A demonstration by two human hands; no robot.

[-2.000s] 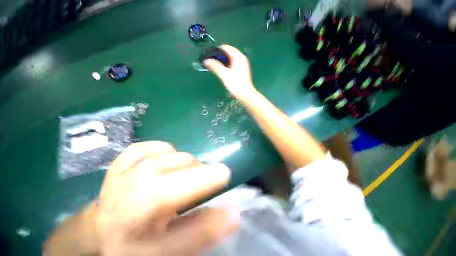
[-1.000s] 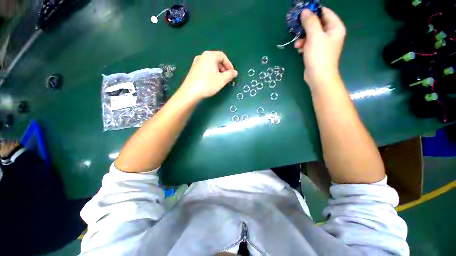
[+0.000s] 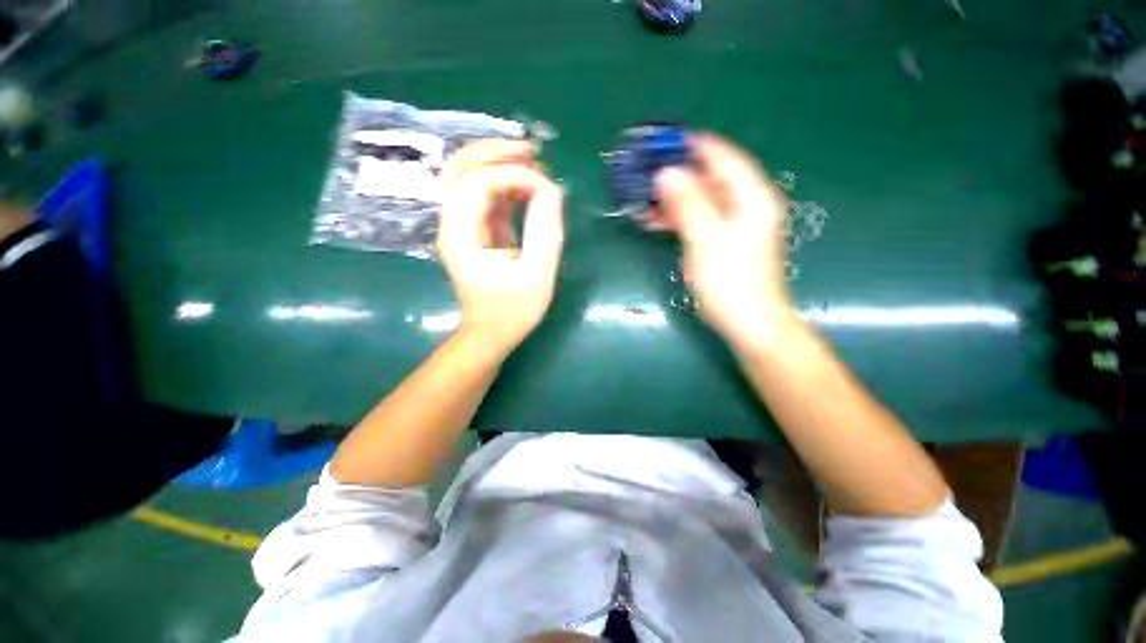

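Observation:
My right hand (image 3: 729, 214) holds a round motor unit (image 3: 643, 171) with a blue face and a short whitish lead, above the green bench. My left hand (image 3: 505, 232) is to its left, in front of the right edge of the bag of washers (image 3: 409, 182). Its thumb and fingers curve toward each other; blur hides whether a small part is between the tips. Loose silvery rings (image 3: 806, 224) lie on the bench behind and right of my right hand, partly hidden by it.
Other motor units lie at the far edge (image 3: 669, 11) and far left (image 3: 226, 58). A cluster of black units with pale green connectors (image 3: 1088, 270) is at the right edge. A neighbouring person's dark sleeve (image 3: 63, 339) is at left, near a blue tray (image 3: 78, 214). A cardboard box (image 3: 978, 484) stands below the bench.
My right hand has brought the motor unit down and left, toward the middle. My left hand now overlaps the bag's edge in view. The camera view has shifted too.

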